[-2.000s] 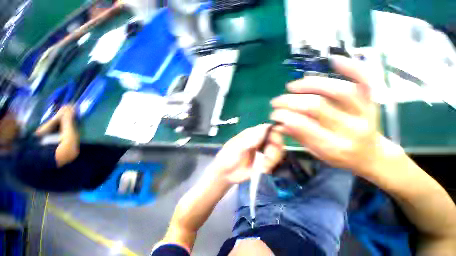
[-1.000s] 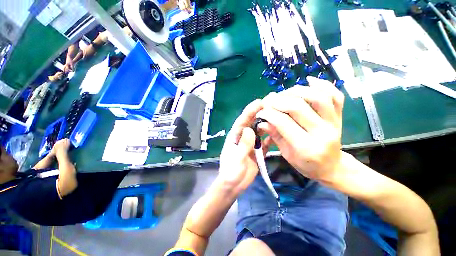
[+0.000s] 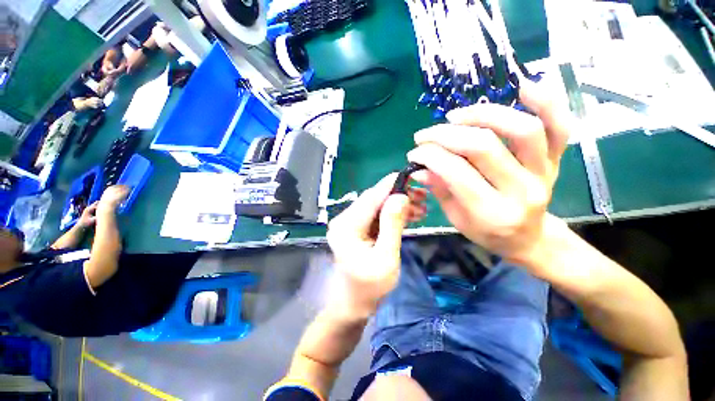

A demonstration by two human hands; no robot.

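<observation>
My left hand (image 3: 364, 247) is closed on a cable assembly (image 3: 402, 182) over the bench's front edge. Only its short dark, black-wrapped part shows between the fingers; the white part seen before is hidden or blurred. My right hand (image 3: 498, 176) pinches the upper dark end between thumb and fingertips, its other fingers curled above. The two hands are close together. Whether a connector is inside the fingers cannot be told.
A pile of harnesses (image 3: 459, 47) with blue ends lies behind my right hand. A steel ruler (image 3: 593, 168) lies on work drawings (image 3: 635, 59) at right. A benchtop machine (image 3: 294, 176), blue parts bin (image 3: 200, 117) and reel (image 3: 235, 19) stand left. A person (image 3: 117, 286) sits far left.
The white strip hanging below my hands no longer shows clearly. My left hand has moved slightly left and turned, and my right hand has shifted slightly right. The view has steadied since the earliest frame.
</observation>
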